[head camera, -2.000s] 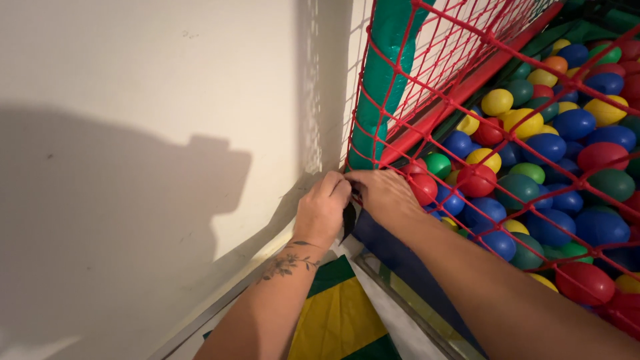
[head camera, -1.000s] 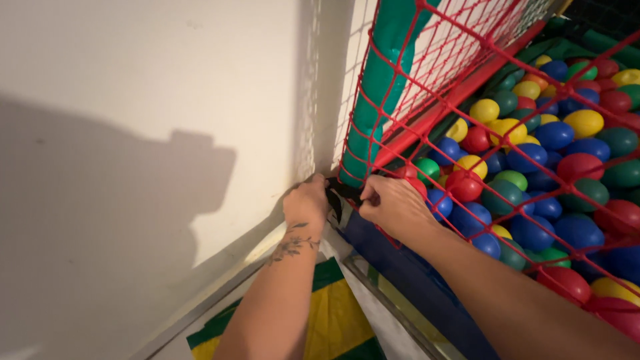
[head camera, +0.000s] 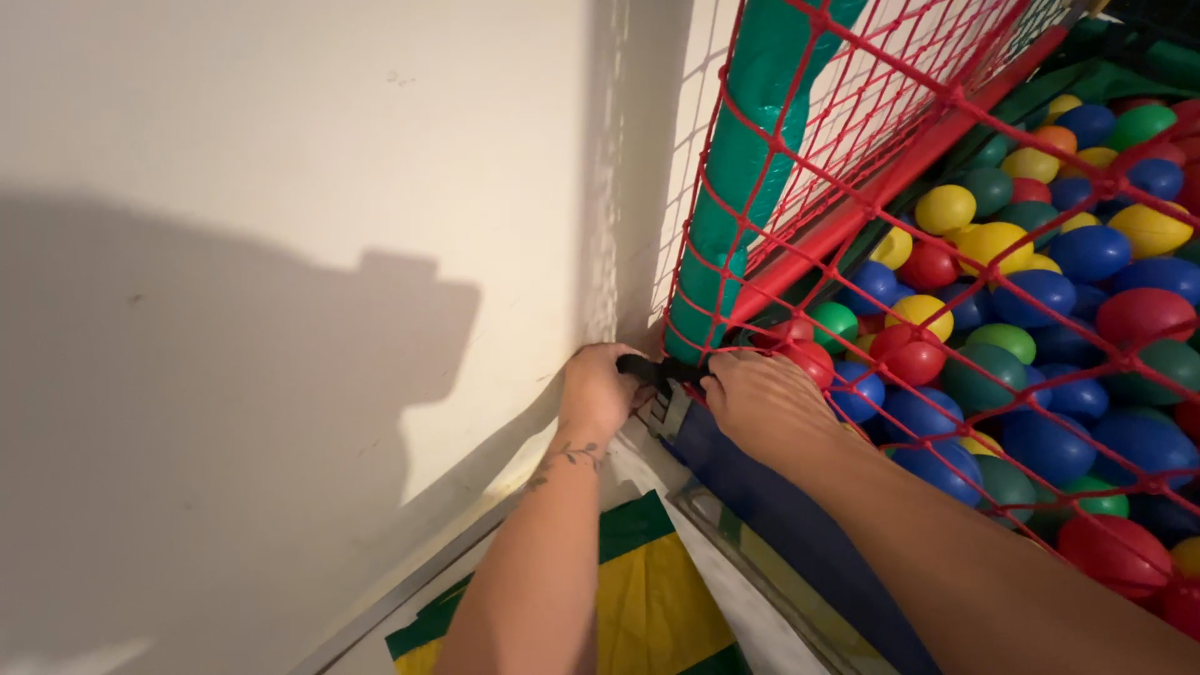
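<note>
A black strap runs around the foot of a green padded post at the corner of a ball pit. My left hand grips one end of the strap beside the wall. At the post's other side, my right hand holds the strap's other end between thumb and fingers. Red netting wraps the post and spreads to the right, over and beside my right hand. Just below the strap is the end of a blue padded edge. The fingertips of both hands are partly hidden.
A pale wall stands close on the left, with a shadow on it. Plastic balls fill the pit on the right. A red padded bar runs back from the post. Yellow and green fabric lies below my hands.
Both hands were close together at the post's foot two seconds ago; they are now apart, one on each side of it. The black strap between them shows more plainly.
</note>
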